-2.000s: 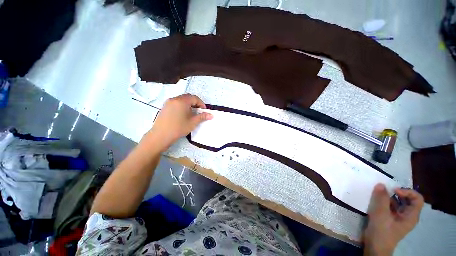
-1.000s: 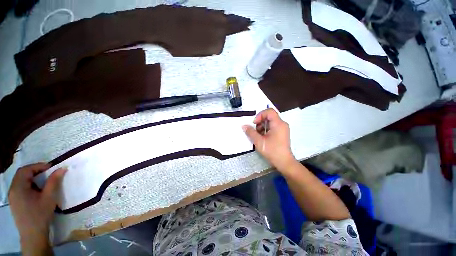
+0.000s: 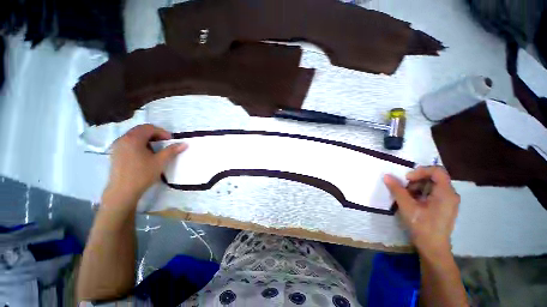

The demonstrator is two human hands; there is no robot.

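Observation:
A long curved white template (image 3: pixel 270 154) lies on a brown cut panel (image 3: pixel 258 174), which shows as a narrow dark border along both long edges. My left hand (image 3: pixel 141 157) holds the left end, thumb on top of the template and fingers at its outer edge. My right hand (image 3: pixel 429 201) is at the right end, thumb and fingertips at the template's end. A thin pen tip (image 3: pixel 436 160) seems to stick up by the right fingers; most of it is hidden by the hand.
Beyond the template lie a mallet (image 3: pixel 360 124) with a black grip and stacked brown panels (image 3: pixel 198 72). At right are a thread cone (image 3: pixel 456 98) and another brown panel (image 3: pixel 474 144) with a white template (image 3: pixel 516 126). The board's brown edge (image 3: pixel 276 229) runs along the front.
The head view has swung, so the whole scene shifts and turns. Both hands stay at the template's two ends. The template and panel show no clear move relative to the mallet.

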